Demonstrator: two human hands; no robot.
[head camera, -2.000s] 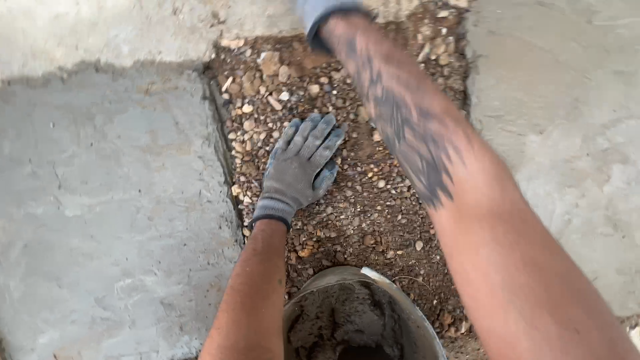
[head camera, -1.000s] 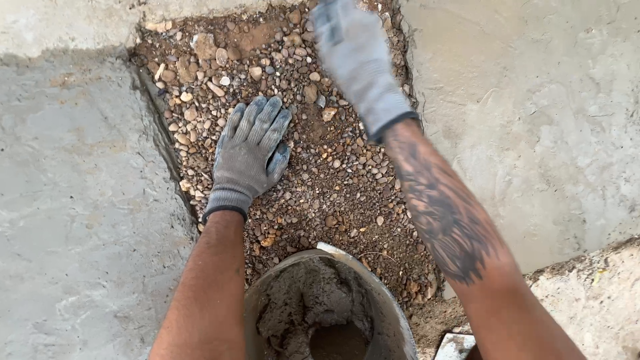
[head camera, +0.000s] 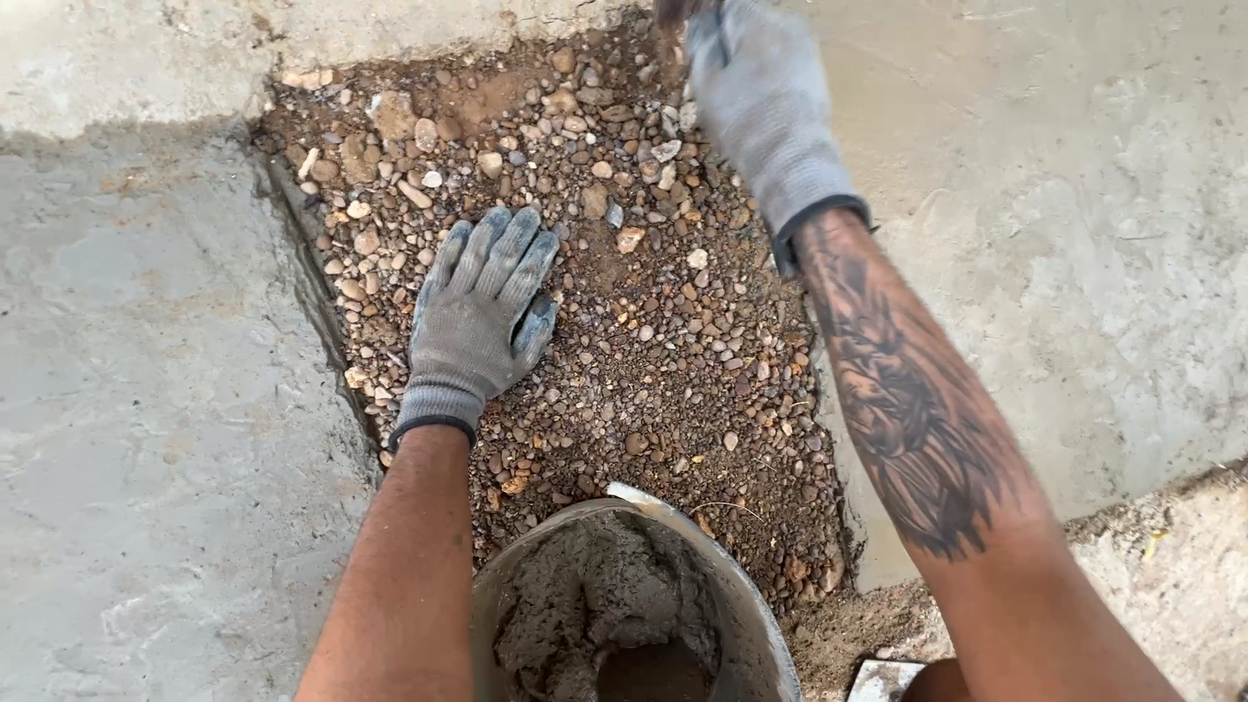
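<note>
My left hand, in a grey knit work glove, lies palm down and fingers together on the gravel bed. At the top of the view, my right hand, in a matching glove, is closed around a dark object that the frame edge mostly cuts off; I cannot tell what it is. A bucket holding wet grey mortar stands at the bottom centre, between my forearms, on the near end of the gravel.
Smooth grey concrete slabs border the gravel on the left and right. Rougher, paler concrete crosses the top. A small white flat piece lies right of the bucket, by some loose soil.
My right hand has moved about over the far and right part of the gravel. My left hand still rests flat on the stones. The view has shifted somewhat.
</note>
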